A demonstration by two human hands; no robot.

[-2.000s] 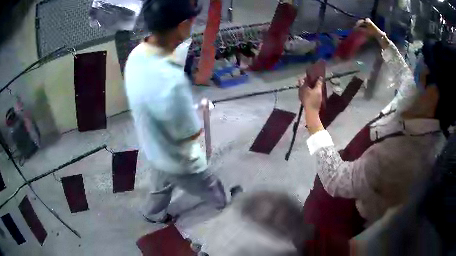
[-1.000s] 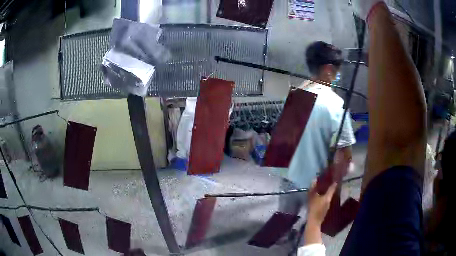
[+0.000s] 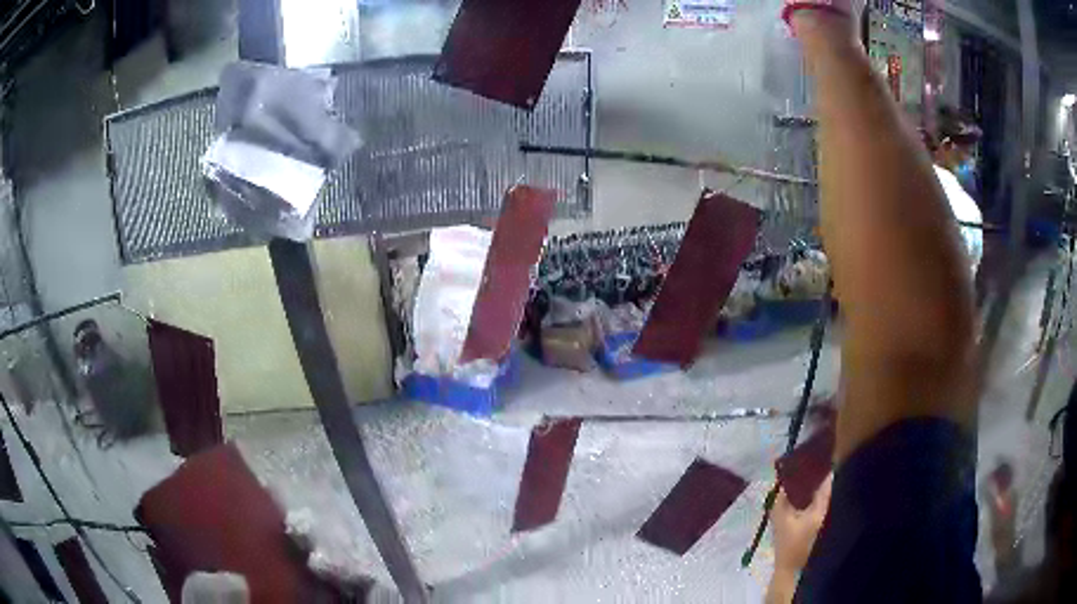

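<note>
My right forearm, with a dark blue sleeve, reaches up the right side. My right hand [image 3: 823, 8] is cut off by the top edge, with only the glove's red wrist band and a bit of the glove showing. My left hand [image 3: 217, 589], in a white glove, is low at the left and blurred, closed on dark red panels [image 3: 213, 510]; how many cannot be told. One dark red panel [image 3: 508, 50] hangs at the top, its upper end out of view. Other panels [image 3: 510, 274] hang tilted from a crossbar [image 3: 661, 158] ahead.
Another person's hand [image 3: 801, 531] holds a panel beside my sleeve. A person in a light shirt [image 3: 959, 212] stands far right. A steel post [image 3: 337, 413] with papers [image 3: 274, 153] stands left of centre. Blue crates [image 3: 455, 391] lie along the wall. Lower panels [image 3: 549, 474] hang from a second crossbar.
The person in the light shirt has moved right. My left hand has come into view low at the left with panels. My raised right arm has shifted left and stays up.
</note>
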